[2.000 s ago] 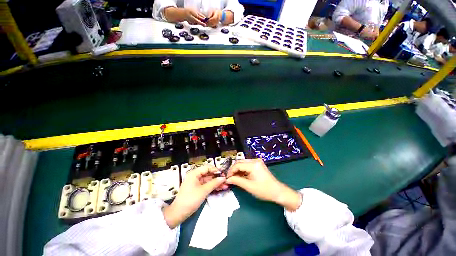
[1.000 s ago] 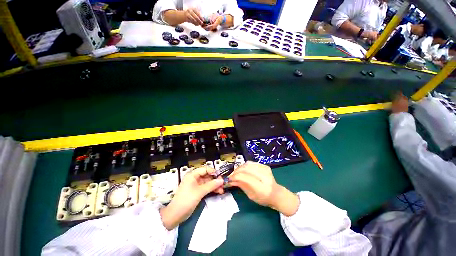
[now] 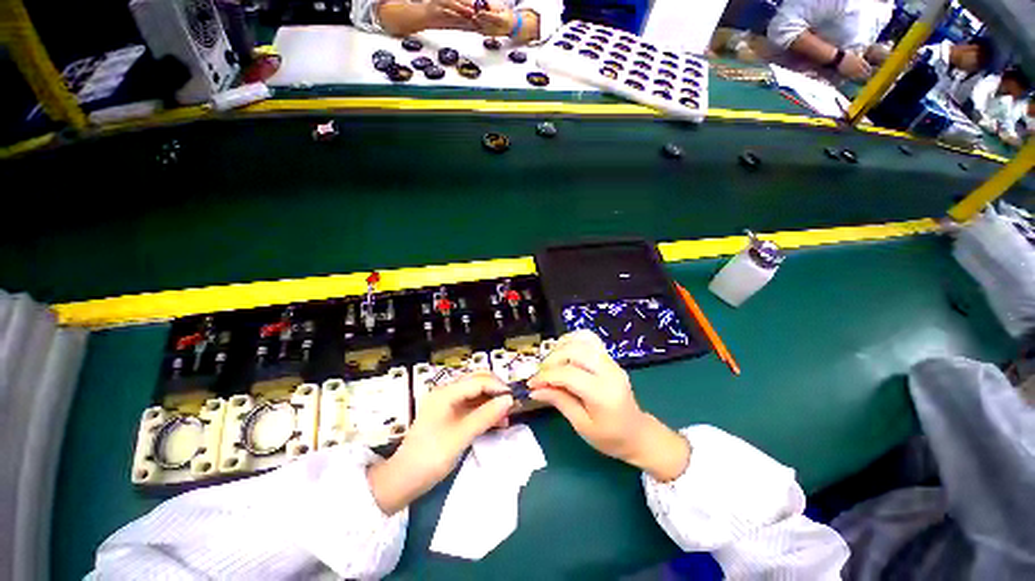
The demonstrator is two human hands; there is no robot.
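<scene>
My left hand (image 3: pixel 452 422) and my right hand (image 3: pixel 598 400) meet in front of the fixtures and pinch a small dark ring part (image 3: pixel 521 390) between their fingertips. The fingers hide most of it. The press fixture (image 3: pixel 272 428) is a row of several cream blocks on a black base. Dark rings sit in the two leftmost nests; the third block holds no ring. The third toggle clamp (image 3: pixel 370 301) stands higher than the others. A black tray (image 3: pixel 597 270) holds a pile of tiny blue-and-white inserts (image 3: pixel 627 327). A white cloth (image 3: pixel 488 496) lies below my hands.
An orange stick (image 3: pixel 706 329) and a white bottle (image 3: pixel 746 272) stand right of the tray. A green belt (image 3: pixel 431 204) with yellow edges carries scattered dark rings. Across it, people work beside a white foam tray (image 3: pixel 622 66). Grey sleeves show at the right; white stacked sheets at the left edge.
The ring between my fingers has turned and shows less. The neighbour's arm at the right has drawn back from the belt edge. Rings on the belt have shifted left.
</scene>
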